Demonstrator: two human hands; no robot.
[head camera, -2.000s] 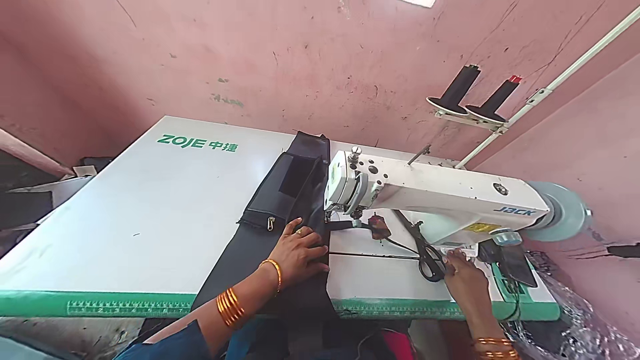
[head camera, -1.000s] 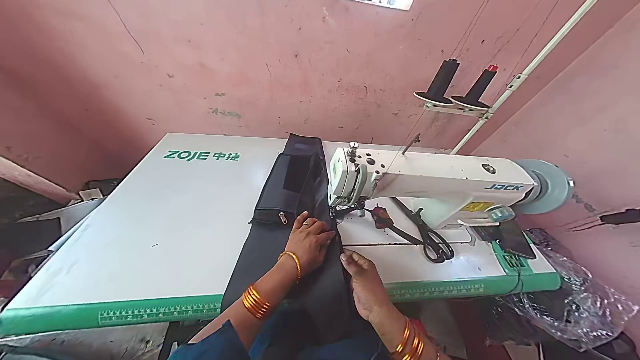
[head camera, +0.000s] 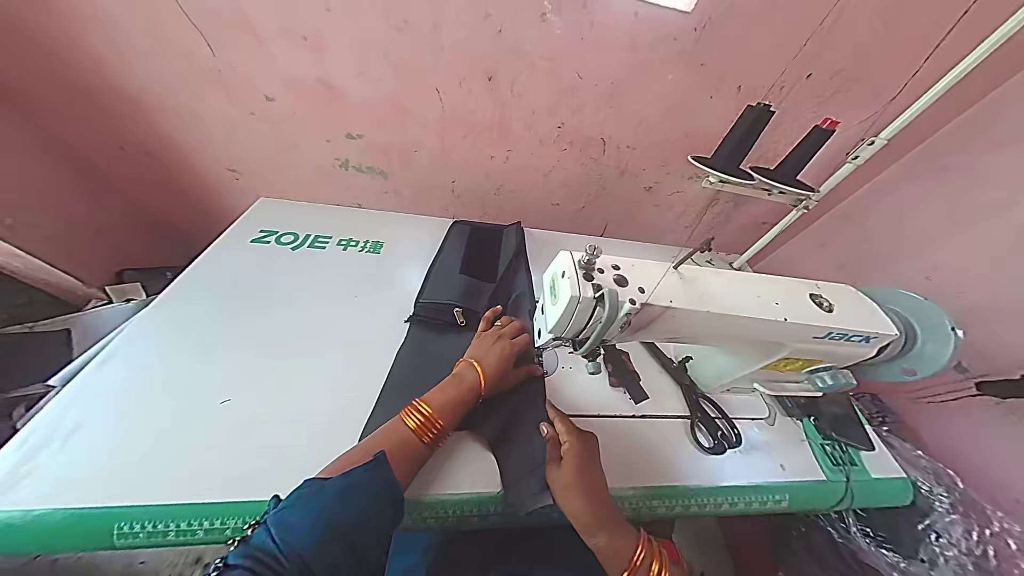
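Observation:
A long piece of dark fabric (head camera: 448, 376) with a zipped pocket lies across the table, its right edge at the needle area of a white Jack sewing machine (head camera: 720, 312). The metal zipper pull (head camera: 459, 317) shows near the pocket's left part. My left hand (head camera: 504, 356) presses flat on the fabric just left of the presser foot, fingers spread a little. My right hand (head camera: 572, 452) holds the fabric's right edge nearer the table's front, thumb and fingers at the edge. The needle itself is too small to tell.
Black-handled scissors (head camera: 712, 420) and a small dark scrap (head camera: 626, 374) lie right of the needle area. A dark flat object (head camera: 832, 420) sits under the machine's right end. Two thread cones (head camera: 734, 144) stand behind. Clear plastic sheeting (head camera: 944, 520) lies at the lower right.
My right hand has come left from beside the scissors and machine base to the fabric's right edge. The fabric's near end now lies bent, with white tabletop showing beside it.

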